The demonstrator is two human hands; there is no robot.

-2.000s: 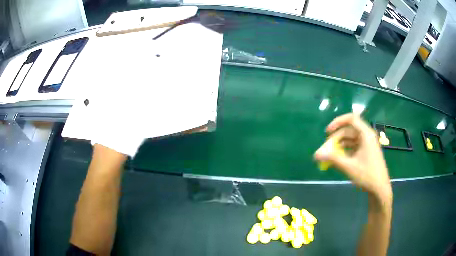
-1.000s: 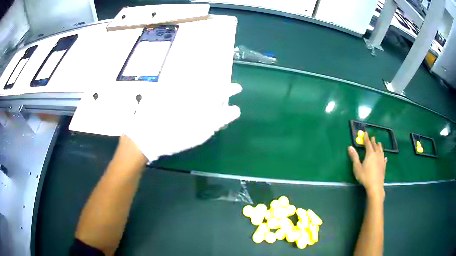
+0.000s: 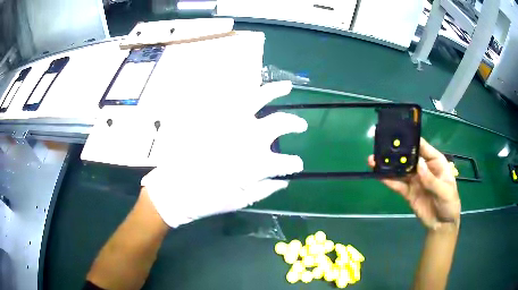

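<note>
A black phone frame (image 3: 341, 176) is held up over the green belt, its solid end to the right with yellow showing in the camera holes. My left hand (image 3: 227, 158), in a white glove, grips the frame's left end. My bare right hand (image 3: 426, 187) holds the solid end at its lower right, the fingers partly behind it. A pile of yellow plugs (image 3: 324, 260) lies on the dark bench in front of the belt.
The white carrier board (image 3: 199, 68) at upper left bears a black frame (image 3: 132, 76). Two more frames lie farther left. The green belt (image 3: 329, 195) carries frames at right. A clear bag (image 3: 281, 74) lies beyond the belt. White posts (image 3: 466, 62) stand at upper right.
A black frame is now held up between both hands. My right hand has left the frame on the belt. The frames on the belt have shifted right.
</note>
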